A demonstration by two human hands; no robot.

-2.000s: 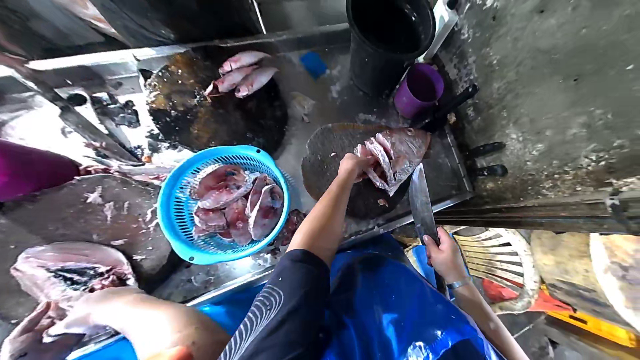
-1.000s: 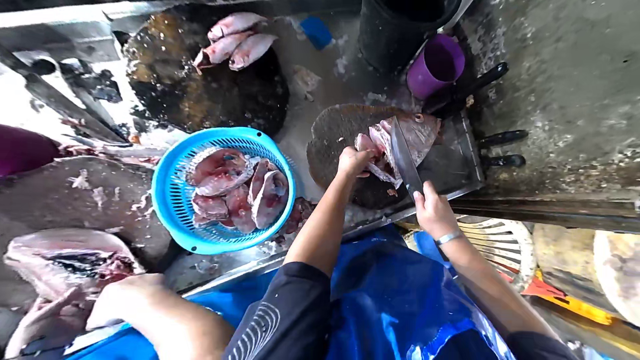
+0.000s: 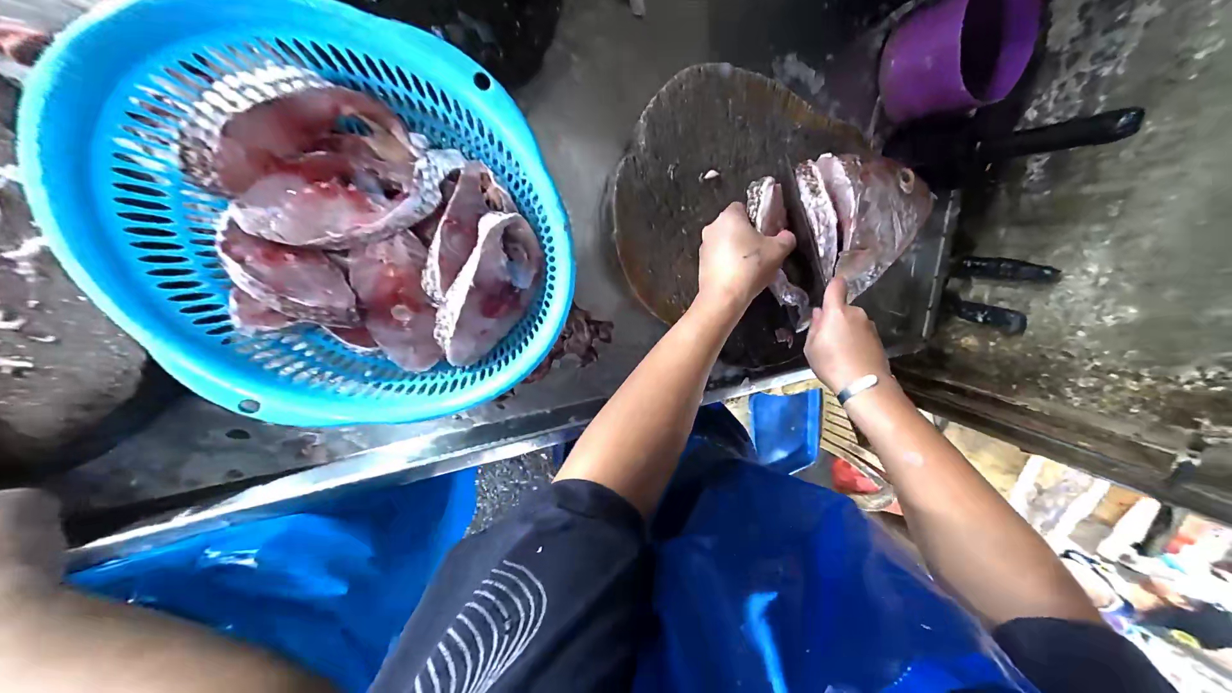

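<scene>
On a round wooden chopping block lies a cut fish, its head toward the right. My left hand grips a cut slice of fish at the block's middle. My right hand is closed around a knife, whose handle is hidden in the fist; the dark blade stands edge-on between the slice and the rest of the fish. To the left, a blue plastic basket holds several raw fish pieces.
A purple plastic container stands beyond the block. A black-handled tool and two dark handles lie at the right, by the stained wall. A co-worker's arm reaches in at lower left. The counter's metal edge runs before me.
The knife was off the fish two seconds ago, then lay over it; now its blade is between the slice and the rest. The view has come much closer.
</scene>
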